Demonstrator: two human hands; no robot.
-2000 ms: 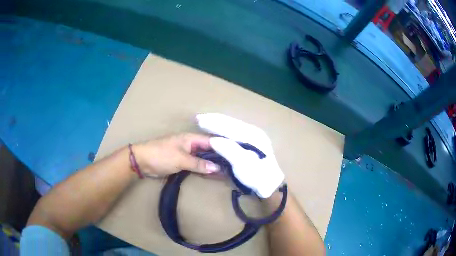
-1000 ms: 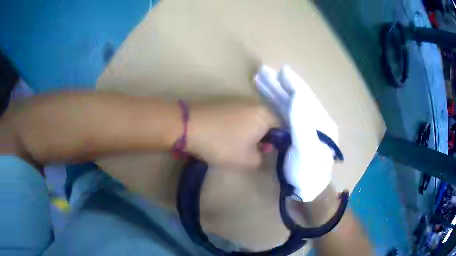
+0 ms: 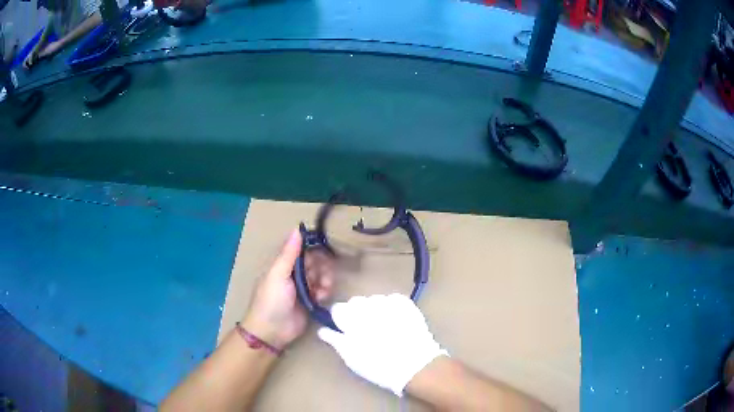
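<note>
A black headband (image 3: pixel 420 256) is held over the cardboard work pad (image 3: pixel 499 322), its open ends pointing away from me. A black ear-cup yoke (image 3: pixel 397 193) is joined to its right end, and another yoke (image 3: pixel 323 216) is at its left end, blurred. My left hand (image 3: pixel 283 296), bare with a red wrist cord, holds the left side of the headband. My right hand (image 3: pixel 385 336), in a white glove, grips the headband's near, middle part and hides it. A thin dark strand shows near the right yoke.
Behind the pad runs a dark green conveyor belt (image 3: pixel 241 121). A headband assembly (image 3: pixel 527 145) lies on it at the right, with others at far right and far left. Green uprights (image 3: pixel 650 121) stand at the right. A person's arm (image 3: pixel 74 30) shows at the far upper left.
The headband has been turned so its yoke ends point away from me. My gloved hand has moved from the yokes to the headband's middle. The camera view has swung back level.
</note>
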